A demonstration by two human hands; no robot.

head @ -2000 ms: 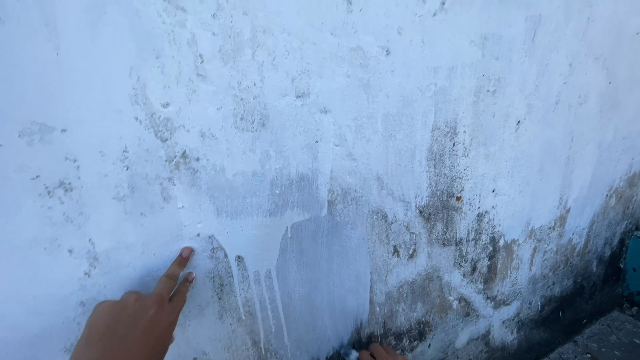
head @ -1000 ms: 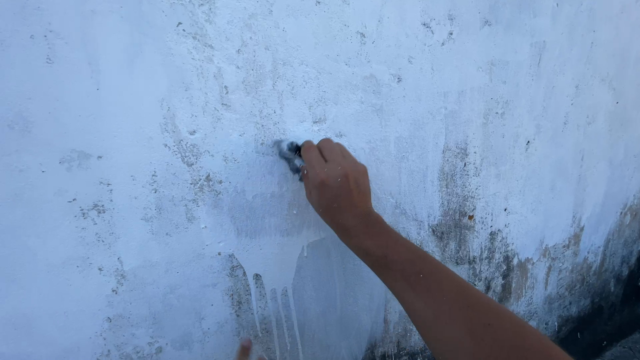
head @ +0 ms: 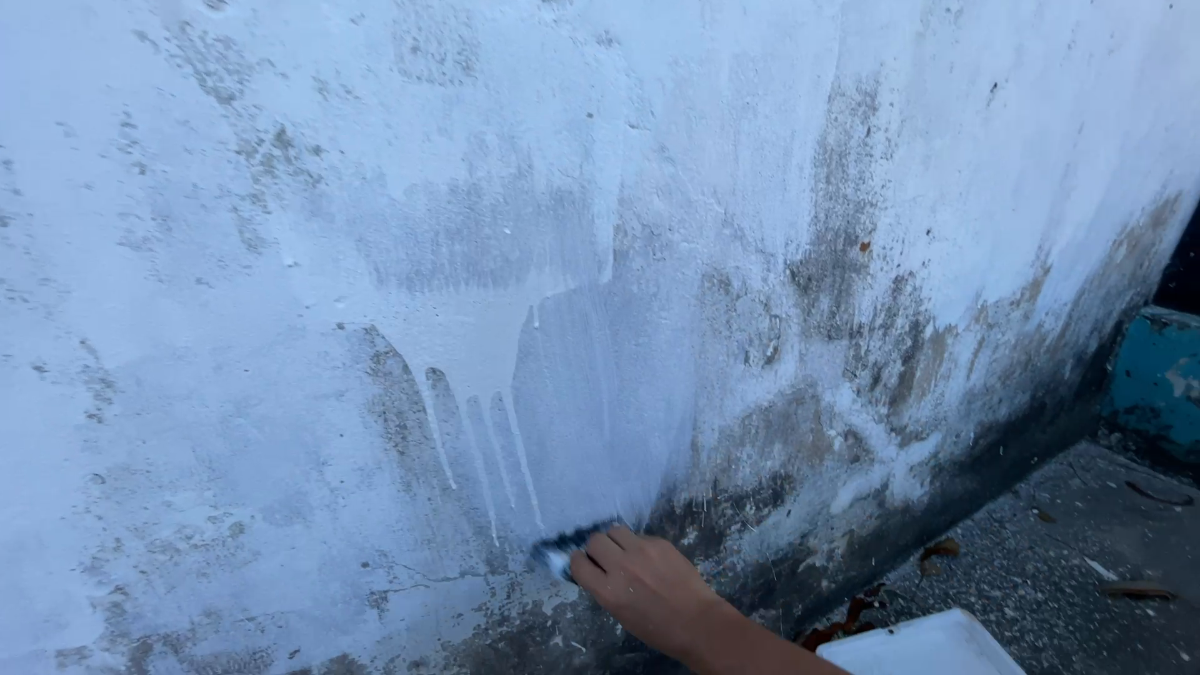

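Note:
My right hand (head: 647, 581) grips a dark, bristly brush (head: 572, 548) with white paint on it, held low against the stained wall (head: 469, 234). The brush's kind is hard to make out, as fingers hide much of it. Just above it, several thin drips of white paint (head: 506, 450) run down from a wet white patch (head: 450, 328). Grey and black stains mark the wall to the right. My left hand is out of the frame.
At the bottom right, a white container or lid (head: 923, 647) stands on rough concrete ground (head: 1050, 544) with dry leaves (head: 940, 553). A teal block (head: 1158, 380) with chipped paint is at the right edge, beside the wall's dark base.
My right hand has moved the brush from higher on the wall down to below the drips. My left hand, pointing at the wall two seconds ago, has left the view.

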